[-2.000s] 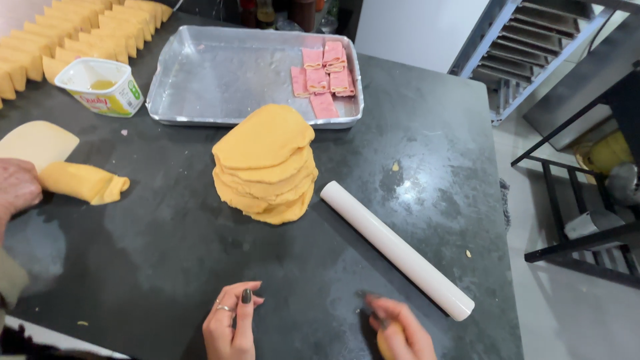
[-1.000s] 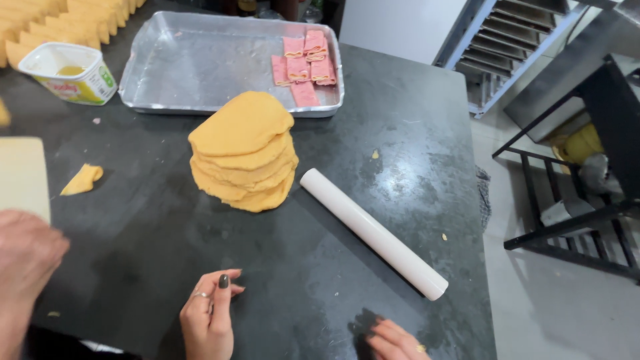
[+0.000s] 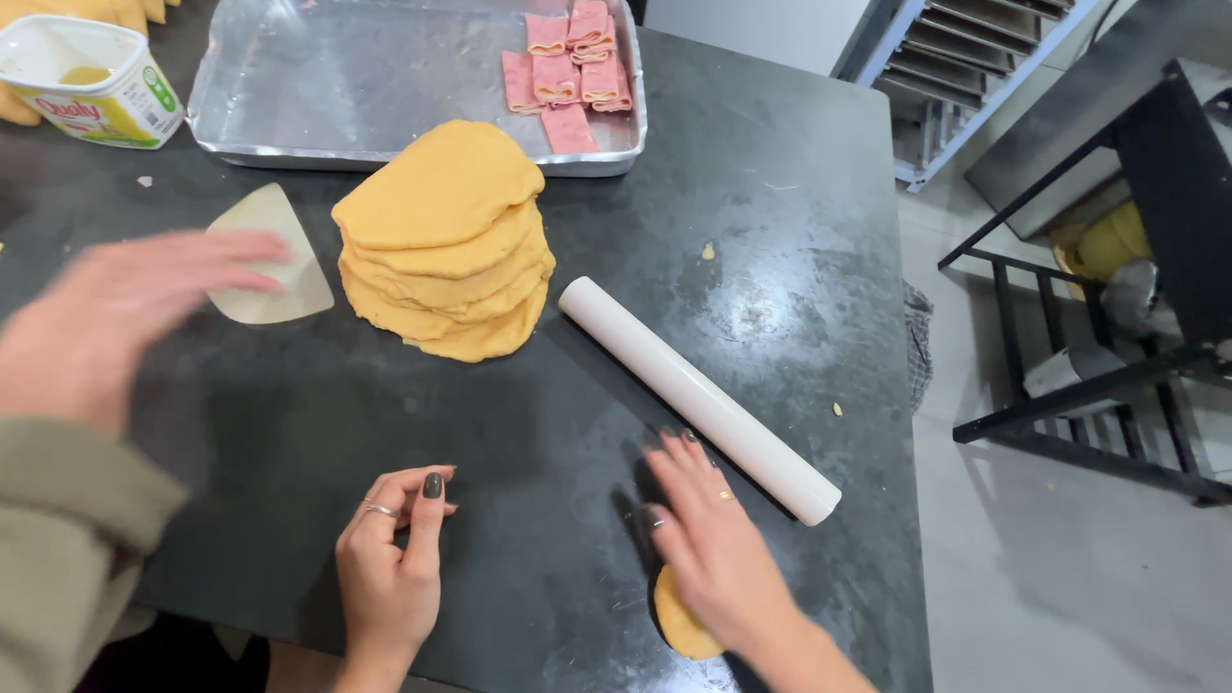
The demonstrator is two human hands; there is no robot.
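Note:
My left hand [image 3: 395, 553] rests loosely over the dark countertop with its fingers curled and nothing seen in them. Palm down, my right hand [image 3: 717, 544] lies partly over a small flattened piece of yellow dough [image 3: 681, 616], which shows beside the heel of the palm. A white rolling pin [image 3: 698, 399] lies diagonally just beyond my right fingertips. Behind my left hand is a stack of rolled yellow dough sheets [image 3: 443, 245], overlapping one another. Folded pink ham slices with pale layers [image 3: 568, 72] sit at the right end of a metal baking tray [image 3: 385, 159].
At left, another person's hand [image 3: 125, 308] with a green sleeve reaches over a pale plastic dough scraper [image 3: 274, 260]. A margarine tub [image 3: 91, 87] stands left of the tray. The countertop's right edge [image 3: 905, 385] faces a black metal rack [image 3: 1078, 414]; a tray rack stands behind.
My right hand has moved forward and lies flatter, closer to the rolling pin. The other person's hand has come further in, over the scraper. My left hand stays about where it was.

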